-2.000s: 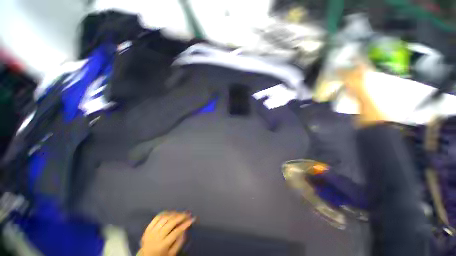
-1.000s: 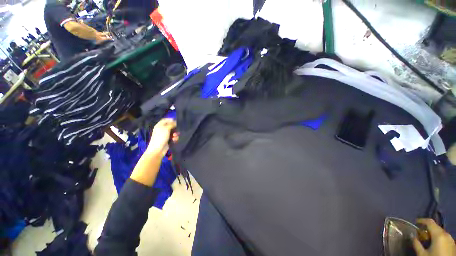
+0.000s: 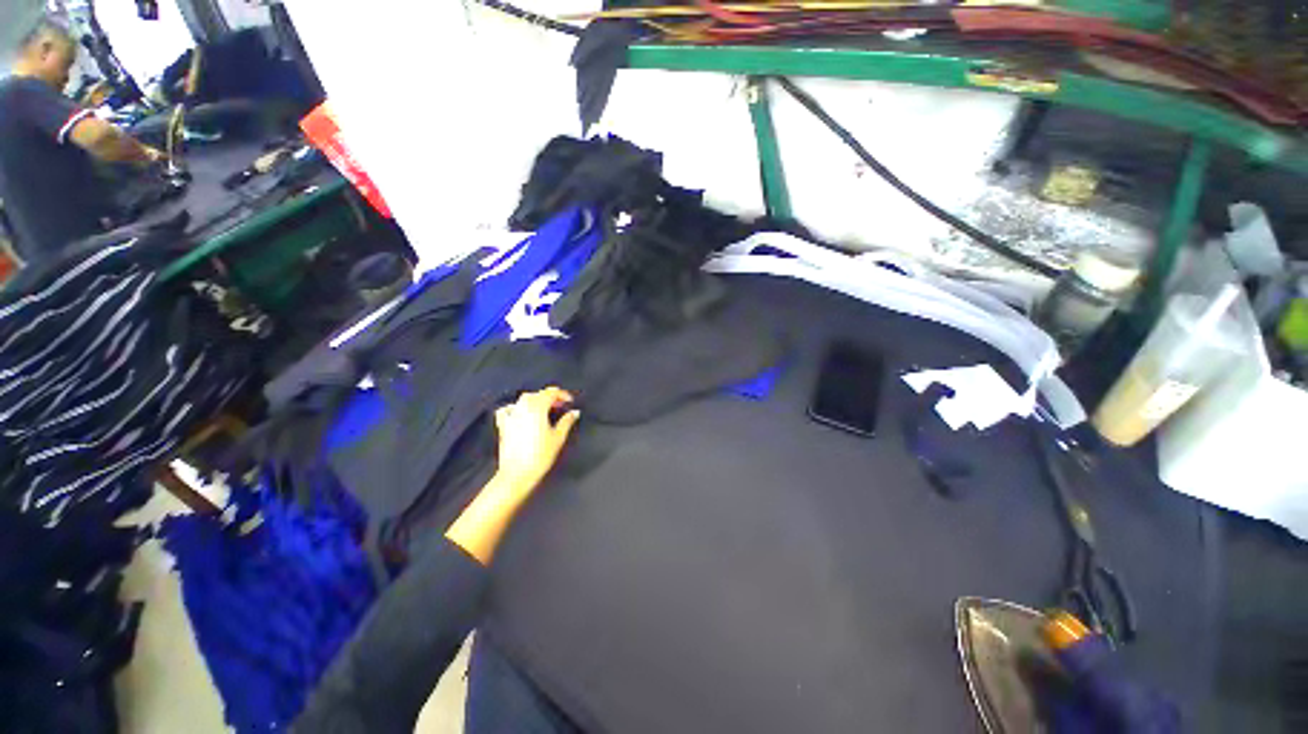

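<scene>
My left hand (image 3: 531,442) is over the left part of the pressing table, its fingertips pinched on dark cloth (image 3: 452,445). The cloth's outline is hard to see against other dark pieces. The steam iron (image 3: 1000,663) rests at the lower right, its silver soleplate edge showing, with an orange knob and a dark blue wrapped handle. My right hand is not in view.
Black strips (image 3: 653,265) and royal blue pieces (image 3: 524,287) are heaped at the back left. A phone (image 3: 848,386), white scraps (image 3: 971,394), white strips (image 3: 918,297), black shears (image 3: 1083,552) and a plastic cup (image 3: 1165,376) lie farther right. A person works at the far left.
The view has swung right. My left hand has moved from the table's left edge inward over the cloth. My right hand, on the iron a second ago, is out of view.
</scene>
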